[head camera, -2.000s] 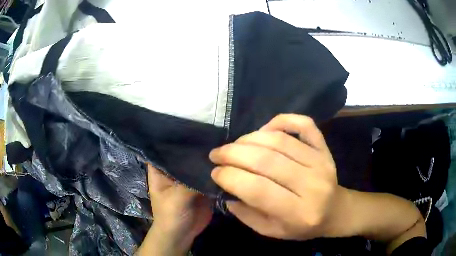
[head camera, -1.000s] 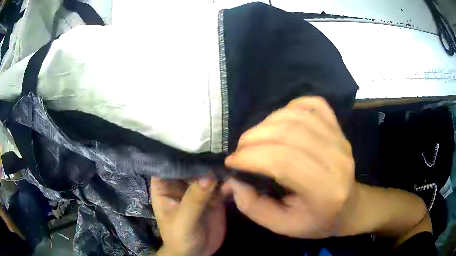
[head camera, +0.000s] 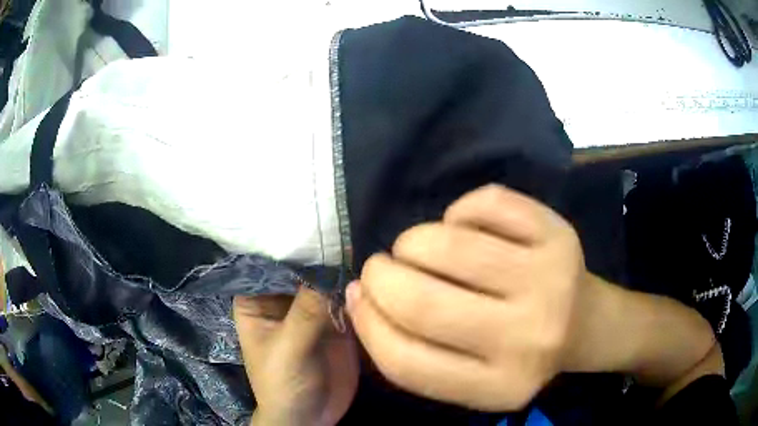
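The pale lining (head camera: 208, 141) lies across the upper middle, joined along a pale overlocked seam to a black fabric panel (head camera: 440, 108) on its right. The grey-blue patterned shell fabric (head camera: 187, 358) hangs at the lower left, with its edge folded up along the lining. My left hand (head camera: 299, 354) holds this edge from below, thumb on top. My right hand (head camera: 478, 304) is curled at the lower end of the seam, its fingertips at the edge beside the left hand. The cloth between its fingers is mostly hidden. Loose threads hang between the hands.
The white table (head camera: 640, 79) has a brown front edge at the right. Black shears (head camera: 729, 33) lie at the top right, partly cut off. Printed scale marks show on the table. Black cloth with pale stitching (head camera: 677, 241) is at the right, over or near my lap.
The lining and black panel have shifted left. The patterned edge strip, earlier lifted across both hands, now lies lower, bunched at my left fingers. My right hand has moved slightly left and down.
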